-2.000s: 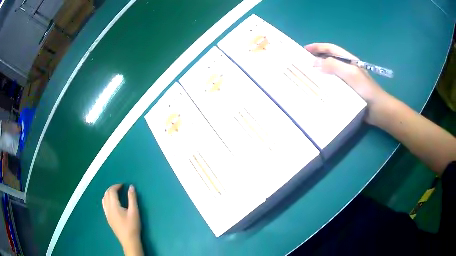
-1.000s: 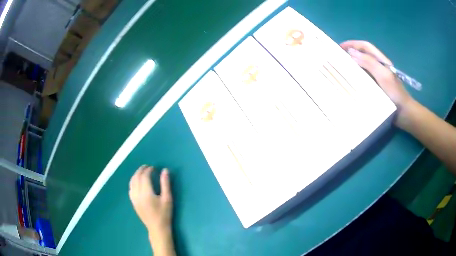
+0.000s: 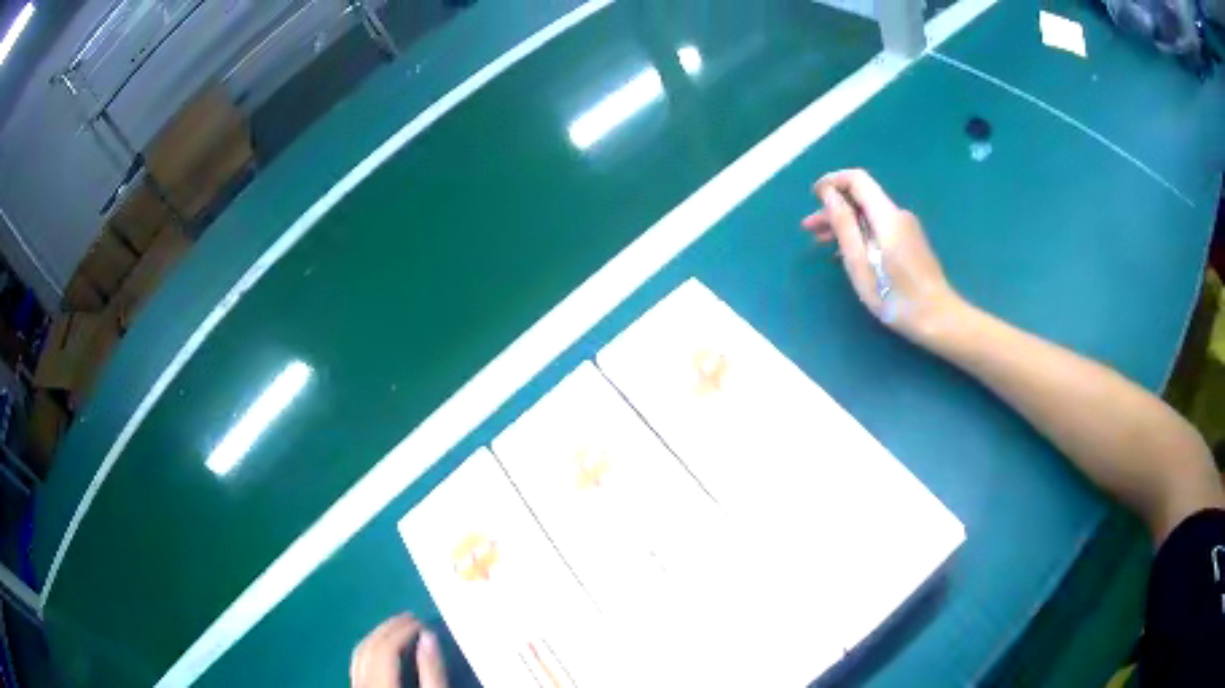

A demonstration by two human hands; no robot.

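Note:
Three white product boxes [image 3: 806,470] lie side by side on the workbench top [image 3: 860,350], with orange round logos facing up. Their near ends run out at the bottom of the picture. My right hand [image 3: 889,255] is above the bench beyond the boxes, to the right, and touches none of them. It holds a thin pen [image 3: 876,264] with a clear or silvery barrel. My left hand [image 3: 399,656] is at the bottom edge, left of the boxes, cut off by the picture's rim, with thumb and fingers apart and nothing seen in it.
A white rail [image 3: 537,352] separates the bench from the glossy green conveyor belt [image 3: 457,269]. A small white paper [image 3: 1063,34], a small black round item [image 3: 978,129] and clear plastic [image 3: 1166,24] lie further along. Brown cartons [image 3: 195,155] stand beyond the conveyor.
My right hand has left the right box's side and moved further along the bench with the pen. The view has shifted, so the boxes and my left hand sit lower in the picture.

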